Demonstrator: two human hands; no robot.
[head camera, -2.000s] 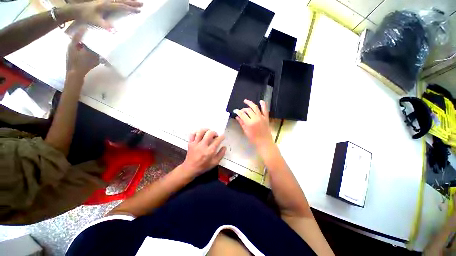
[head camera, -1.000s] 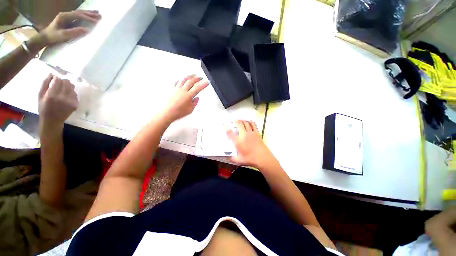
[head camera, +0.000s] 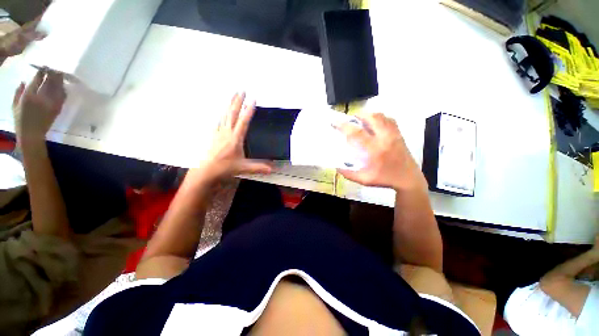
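A black box base (head camera: 270, 134) lies near the bench's front edge in front of me. My left hand (head camera: 230, 141) holds its left end, thumb along the near side and fingers at the far side. My right hand (head camera: 381, 152) holds a white insert (head camera: 316, 139) at its right end. The insert's left edge overlaps the right part of the black box and looks bent or curved. The right fingertips are blurred against the white.
An open black box (head camera: 349, 56) stands behind my right hand. A fitted box (head camera: 457, 154) stands to the right. A long white block (head camera: 108, 39) and a coworker's hands are at left. A black curved object (head camera: 531, 64) lies at the far right. Another person's arm shows lower right.
My left hand has taken hold of a black box, now near the front edge. My right hand has lifted the white insert from the bench and brought it over the box's right part.
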